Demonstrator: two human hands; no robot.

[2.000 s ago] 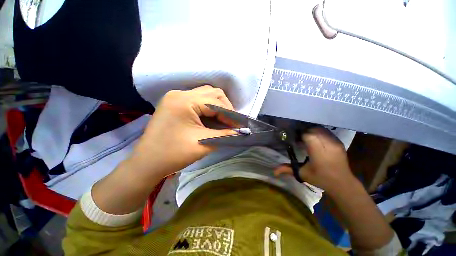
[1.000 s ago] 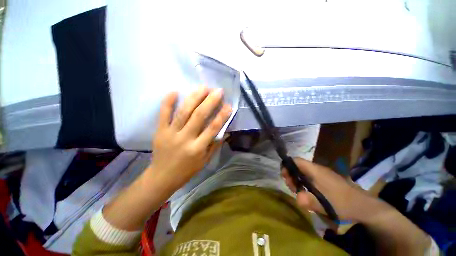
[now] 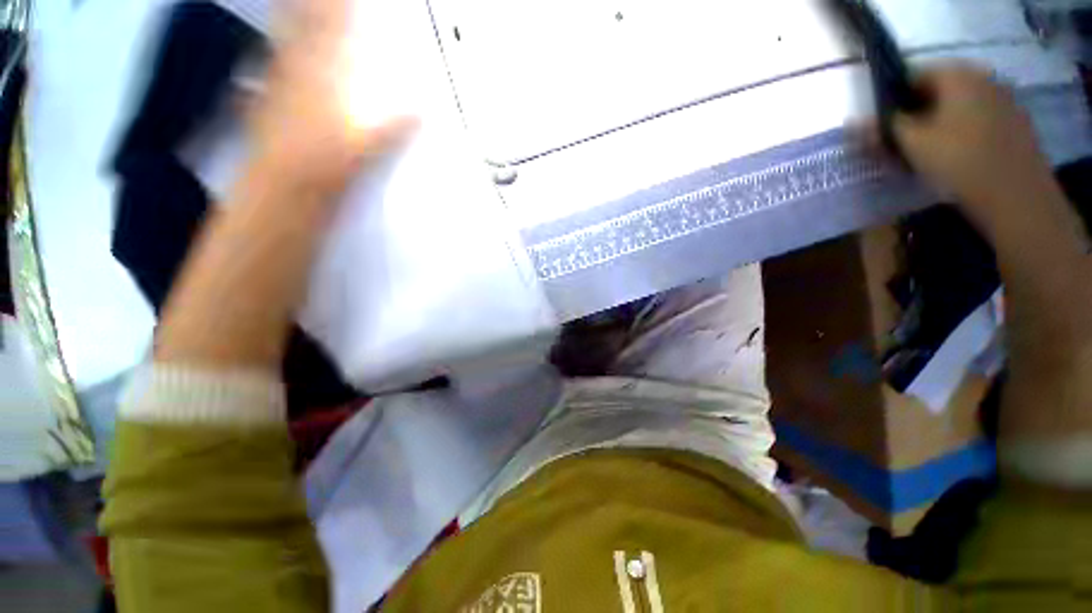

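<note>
The pale cut panel (image 3: 419, 252) lies over the table's front edge at centre left. Black cloth (image 3: 168, 216) shows beside it at the left. My left hand (image 3: 314, 132) is blurred at the upper left, over the pale cloth; its fingertips are lost in glare, so I cannot tell whether it grips the cloth. My right hand (image 3: 968, 126) is at the upper right, closed around the black scissors (image 3: 884, 66), whose blades reach the top edge of the picture.
A table-edge ruler (image 3: 707, 222) runs along the front edge. A small brown tab (image 3: 503, 174) lies at the end of a dark seam line. A cardboard box (image 3: 880, 383) with blue tape and cloth pieces (image 3: 958, 359) are below right.
The scissors have moved up and right with my right hand, away from the cloth. My left hand has moved up and left. The pale cloth has shifted and its folded corner no longer shows.
</note>
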